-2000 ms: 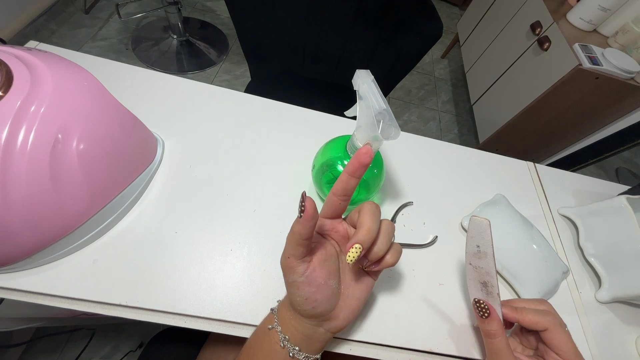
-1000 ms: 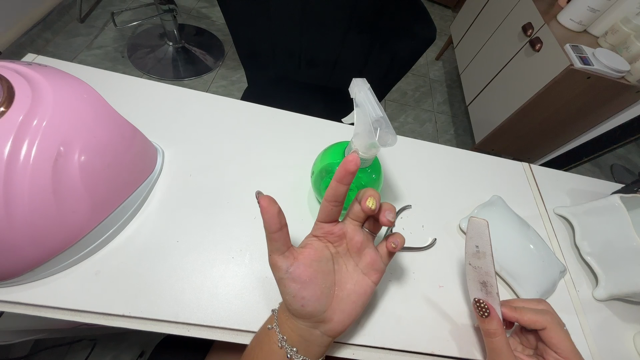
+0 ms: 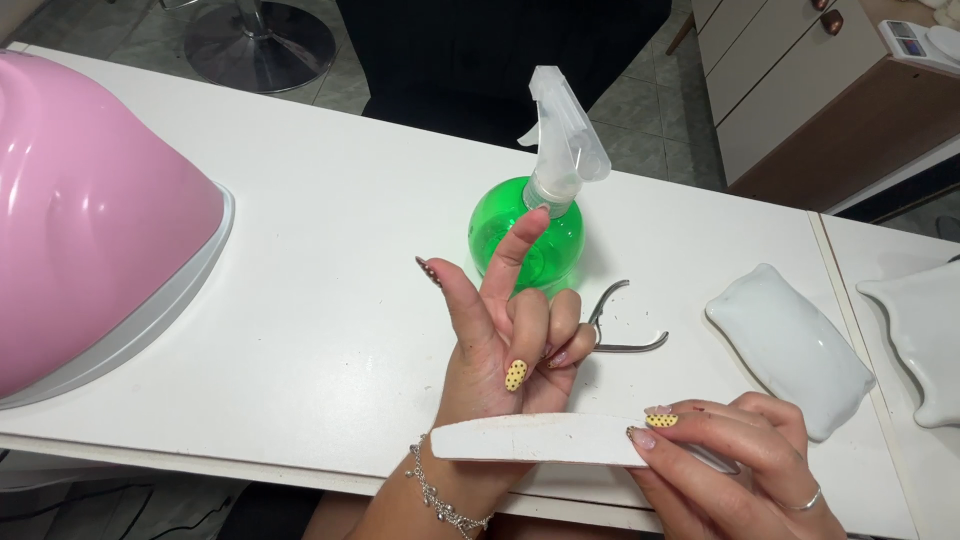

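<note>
My left hand [image 3: 510,345] is palm up over the white table, index finger and thumb extended, the other fingers curled, holding nothing. Dotted yellow and brown polish shows on its nails, and a silver charm bracelet [image 3: 435,499] is on the wrist. Between thumb and fingertips my right hand [image 3: 742,465] grips a white nail file [image 3: 536,439], which lies level across the view in front of the left wrist. Behind the left index finger stands a green spray bottle [image 3: 559,240] with a clear trigger head. Metal cuticle nippers [image 3: 630,347] rest beside the curled fingers, partly hidden by them.
A pink domed device [image 3: 97,210] occupies the table's left end. White ceramic dishes [image 3: 791,345] [image 3: 922,330] sit at the right. Beyond the table are a black chair [image 3: 487,67], a round metal chair base [image 3: 259,45] and a drawer cabinet [image 3: 795,82] bearing a small digital scale [image 3: 911,41].
The right hand has turned the nail file from upright to level and brought it left, near the left wrist. My left middle, ring and little fingers have curled in since one second ago.
</note>
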